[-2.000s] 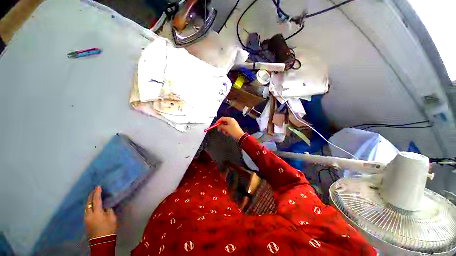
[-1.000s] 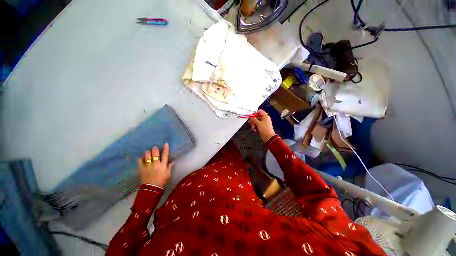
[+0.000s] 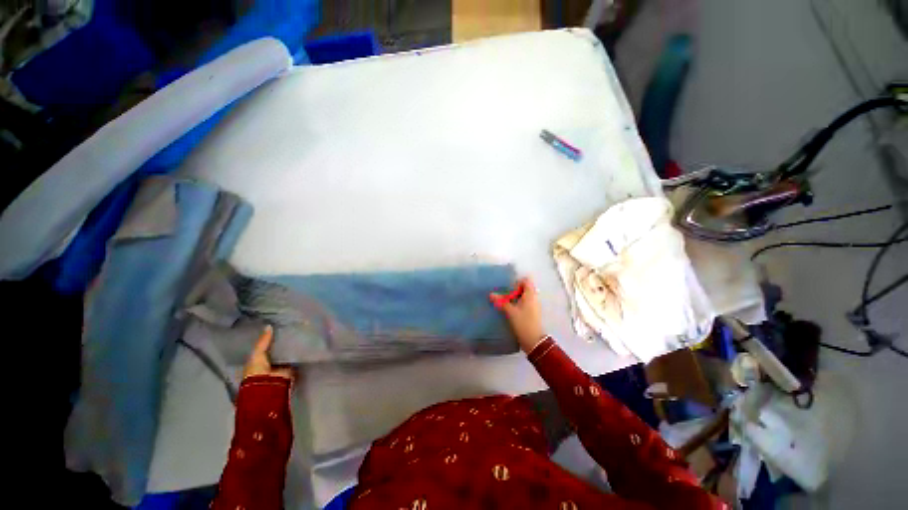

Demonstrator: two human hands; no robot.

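The layered cut panels, blue face up with grey edges, lie lengthwise on the white table in front of me. Their layers fan out at the left end. My left hand is at the grey near edge of the fanned end, thumb up on the cloth; its fingers are mostly hidden, so its grip cannot be told. My right hand is at the right end of the panels and holds the red marking pencil, which lies over the blue cloth. A folded panel bundle lies at the table's left.
A crumpled white pressing cloth lies at the right corner. Blue and pink snips lie farther back. The iron stands at right with black cables. A long white padded arm is at far left. Scraps clutter the lower right.
The view has swung left. My left hand has moved from the blue face to the fanned left end. My right hand with the pencil has moved from the table's edge onto the panels' right end.
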